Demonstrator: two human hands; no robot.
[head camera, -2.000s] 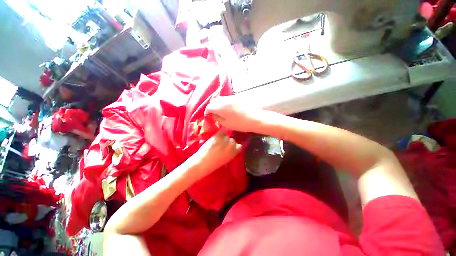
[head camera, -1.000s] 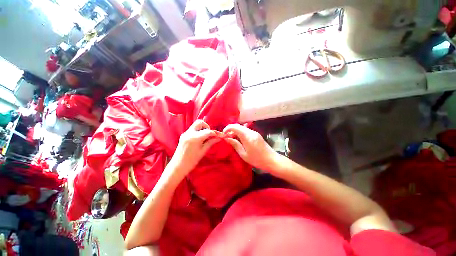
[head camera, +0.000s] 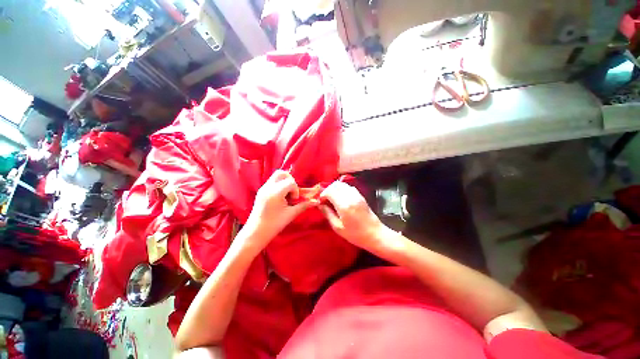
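A large bunched red fabric piece (head camera: 231, 140) lies left of the machine and hangs down over my lap. My left hand (head camera: 275, 203) pinches its edge between the fingertips. My right hand (head camera: 349, 210) pinches the same edge just to the right. A short orange-looking stretch of fabric edge (head camera: 307, 195) shows between the two hands. Tan-gold trim strips (head camera: 158, 247) show among the folds at the low left. The fabric hides what lies under it.
The cream-white sewing machine (head camera: 526, 42) stands at the top right. Scissors with yellow-orange loops (head camera: 460, 91) lie on its pale bed (head camera: 477, 125). A round silver metal piece (head camera: 139, 284) is at the low left. More red cloth (head camera: 582, 270) lies at the far right.
My right hand has moved from the fabric near the table edge down beside my left hand. Both hands now pinch the edge, slightly farther apart than a second ago. The view has shifted slightly.
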